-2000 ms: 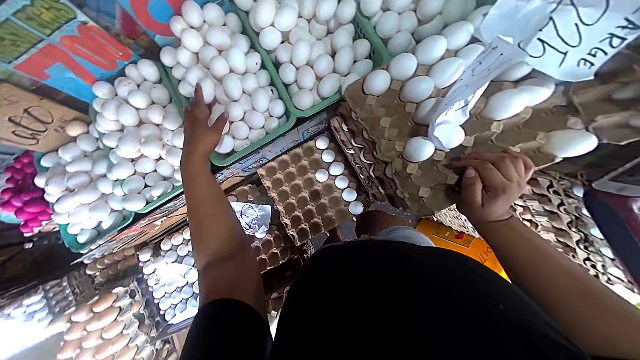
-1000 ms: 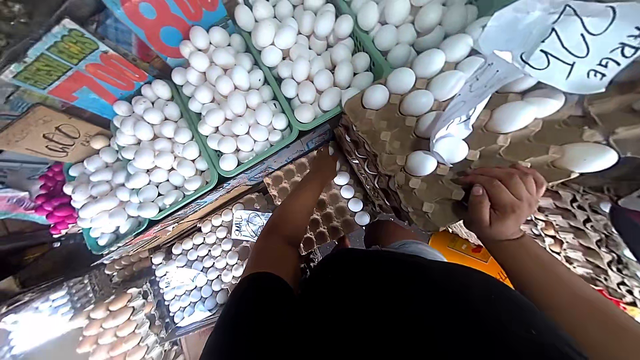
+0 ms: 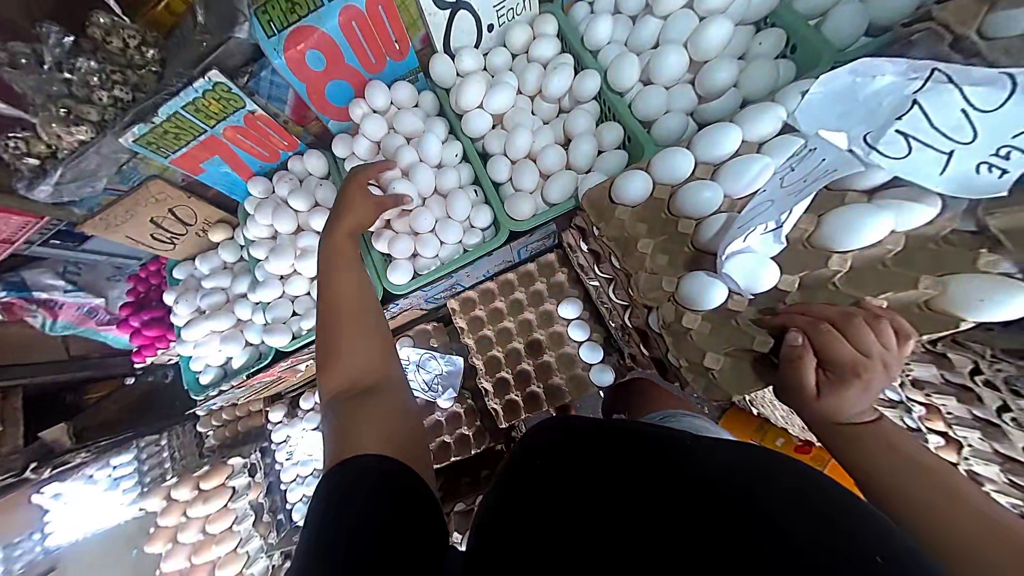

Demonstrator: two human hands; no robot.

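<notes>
My left hand (image 3: pixel 372 198) is over white eggs (image 3: pixel 428 180) heaped in a green plastic basket. Its thumb and fingers curve around one egg; whether they grip it cannot be told. Below the baskets lies a cardboard egg tray (image 3: pixel 512 336) with a short row of white eggs (image 3: pixel 590 352) along its right side. My right hand (image 3: pixel 844 360) is curled at the edge of the upper tray of a stack of cardboard trays (image 3: pixel 704 336), which bears large white eggs (image 3: pixel 716 144). Something dark shows under its thumb, too hidden to name.
More green baskets of white eggs (image 3: pixel 552 104) (image 3: pixel 280 240) stand on both sides. Price signs (image 3: pixel 344 56) rise behind them. Magenta eggs (image 3: pixel 148 312) lie at left. Trays of brown eggs (image 3: pixel 200 512) are at lower left, and a paper sign (image 3: pixel 920 120) lies over the eggs at right.
My left hand was over the basket two seconds ago, at the lower tray one second ago, and is back over a basket. The lower tray shows fewer eggs than two seconds ago. My right hand stays at the tray edge.
</notes>
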